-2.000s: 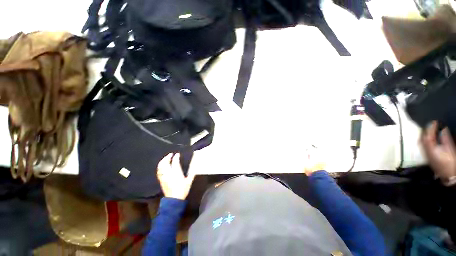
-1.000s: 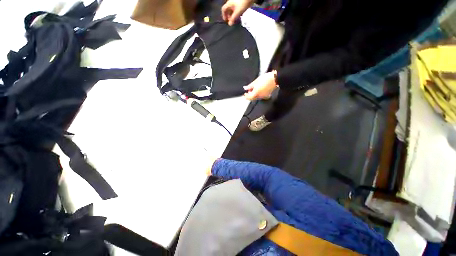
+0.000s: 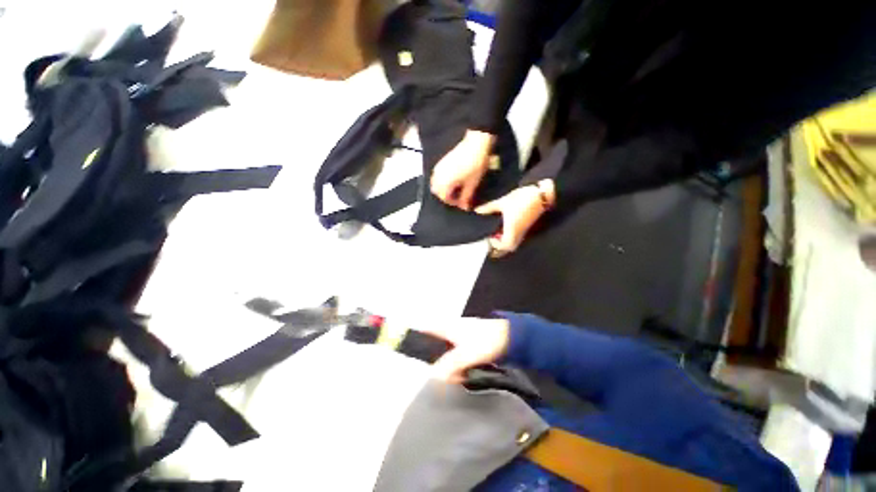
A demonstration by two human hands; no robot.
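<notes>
My right hand (image 3: 473, 344) is closed around the dark handle of the hot-air pen (image 3: 389, 334), which has a red and pale band and points left. Its blurred tip overlaps or touches the end of a black strap (image 3: 259, 356) that runs to the lower left. A large pile of black bags and straps (image 3: 82, 221) fills the left side. My left hand is not in view.
Another person in black sleeves has both hands on a black crescent bag (image 3: 451, 223) across the white table (image 3: 221, 279). A brown piece (image 3: 312, 38) lies at the top, beside another black bag. Yellow bags (image 3: 840, 144) are at the right.
My right hand has taken hold of the pen and moved it down the table, away from the other person's bag. That person's hands have come together on the bag. A strap now reaches the pen.
</notes>
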